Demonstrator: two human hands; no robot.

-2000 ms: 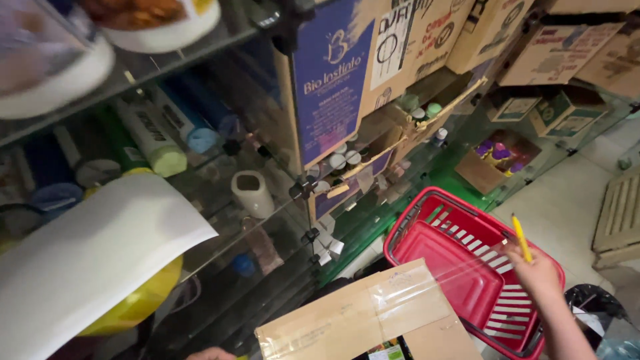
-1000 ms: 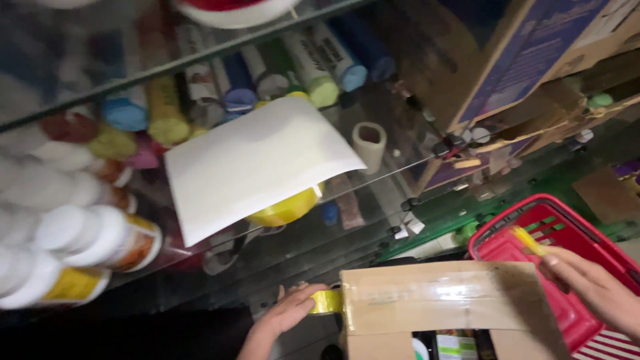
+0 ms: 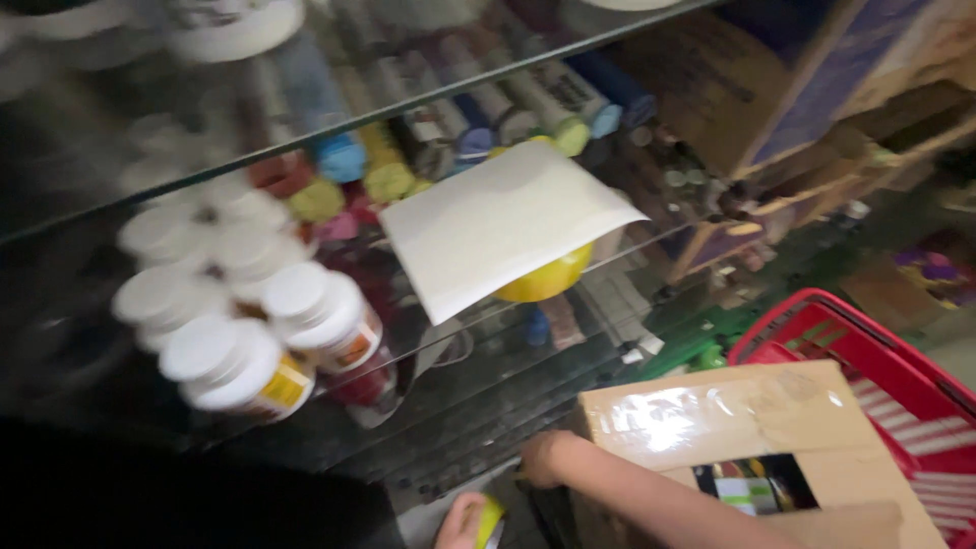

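Observation:
A cardboard box [image 3: 801,412] with glossy clear tape on top stands at the lower right; a dark opening shows a green and white packet. My right hand [image 3: 545,459] is at the box's left side, its forearm crossing over the box; its fingers and anything in them are hidden. Below and left of it, my left hand [image 3: 461,522] is around a yellow object [image 3: 490,521], perhaps a tape roll, cut by the bottom edge of the view.
A red plastic basket [image 3: 907,366] is beyond the box, on the right. On the glass shelf [image 3: 427,347] are white bottles [image 3: 221,358], wrapped rolls [image 3: 557,99] and a white sheet [image 3: 511,221] over a yellow round object [image 3: 553,274]. Cartons [image 3: 808,84] stand at the upper right.
My right hand, earlier over the basket with a slim yellow tool, has crossed to the box's left side. My left hand is now lower, away from the box. The view has swung left.

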